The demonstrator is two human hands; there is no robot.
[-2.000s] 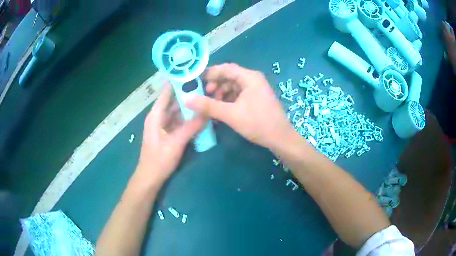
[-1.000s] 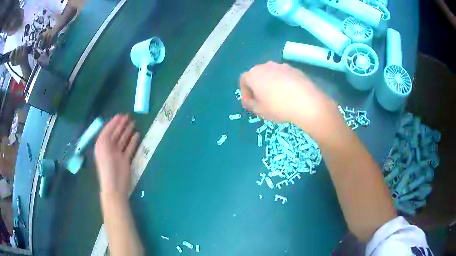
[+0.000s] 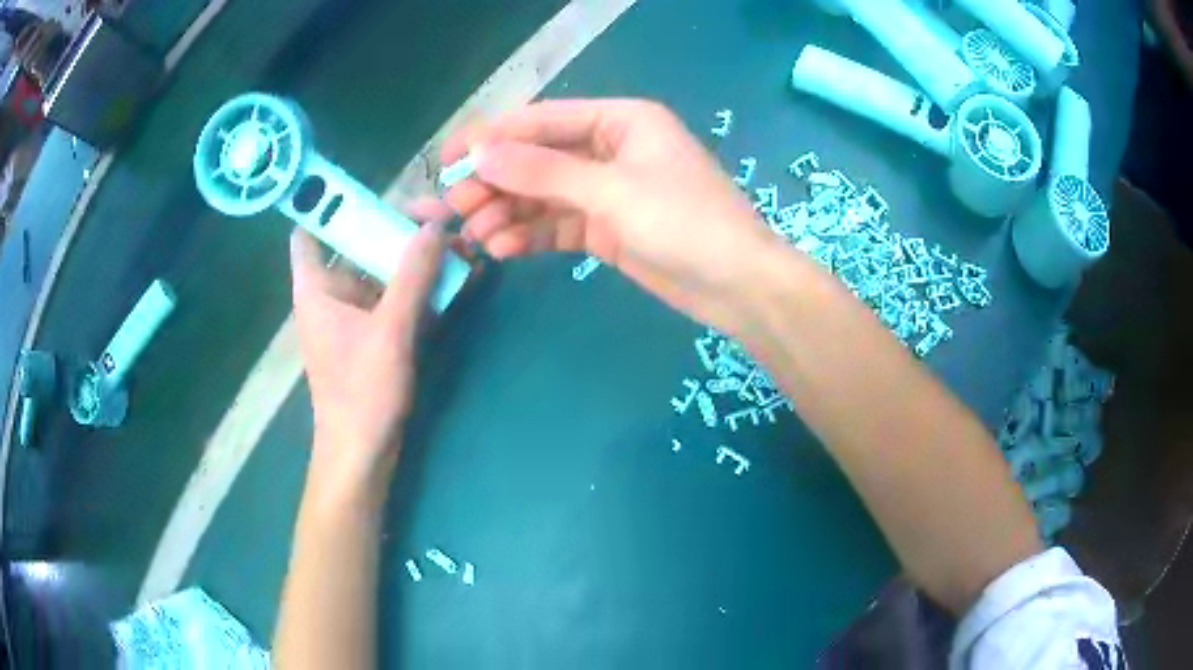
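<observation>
A light-blue fan housing [image 3: 364, 229] is held by its handle in my left hand [image 3: 353, 327], over the pale strip. Its round spoked head points to the upper left, and two dark openings show in the handle near the head. My right hand [image 3: 615, 190] pinches a small light-blue clip [image 3: 459, 170] between thumb and fingers, just above the handle and apart from the openings. A loose pile of small clips [image 3: 857, 249] lies to the right, partly hidden by my right forearm.
Several fan housings [image 3: 997, 138] are heaped at the upper right. A brown box holding light-blue pieces [image 3: 1053, 419] is at the lower right. Another housing [image 3: 135, 334] lies on the belt at left. A bag of small parts [image 3: 190, 635] sits at the lower left. Tiny pieces [image 3: 442, 562] lie near the bottom.
My left hand, empty one second ago over the belt, now holds a fan housing. My right hand has moved left from the clip pile and now shows a clip in its fingertips.
</observation>
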